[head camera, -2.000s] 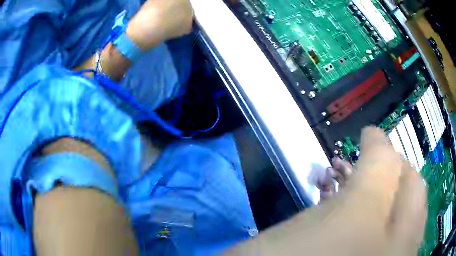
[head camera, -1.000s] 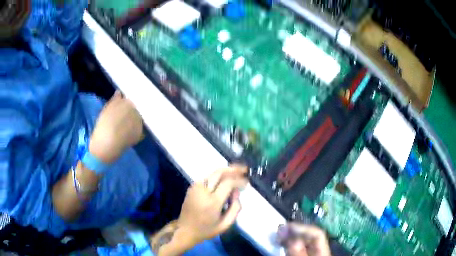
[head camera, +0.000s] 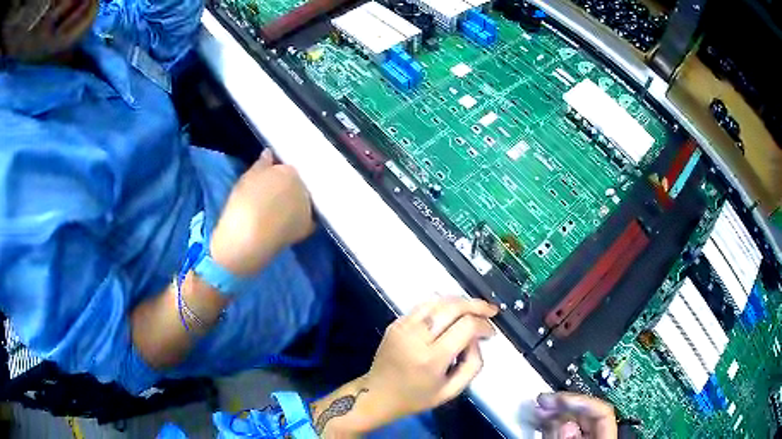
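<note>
My left hand (head camera: 429, 351), with a tattooed wrist and a light blue strap, lies over the white conveyor rail (head camera: 377, 274), fingers curled and fingertips at the black carrier's edge. A small dark spot shows between its fingers; whether it holds a part is unclear. My right hand (head camera: 576, 417) is at the bottom edge, partly cut off, fingers bent over the rail; its contents cannot be made out. A green circuit board (head camera: 480, 163) with white blocks (head camera: 610, 120) and blue blocks (head camera: 400, 69) lies in the carrier beyond. A second board (head camera: 622, 377) lies at lower right.
A red-brown crossbar (head camera: 600, 279) lies between the boards. Another worker in a blue coat (head camera: 86, 197) sits at left, with a hand (head camera: 266, 214) by the rail. Cardboard trays (head camera: 754, 146) with black parts stand beyond the far rail.
The view has swung, showing more of the upper board and the other worker. My right hand was reaching over the lower board; it is now at the near rail. My left hand has come over the rail.
</note>
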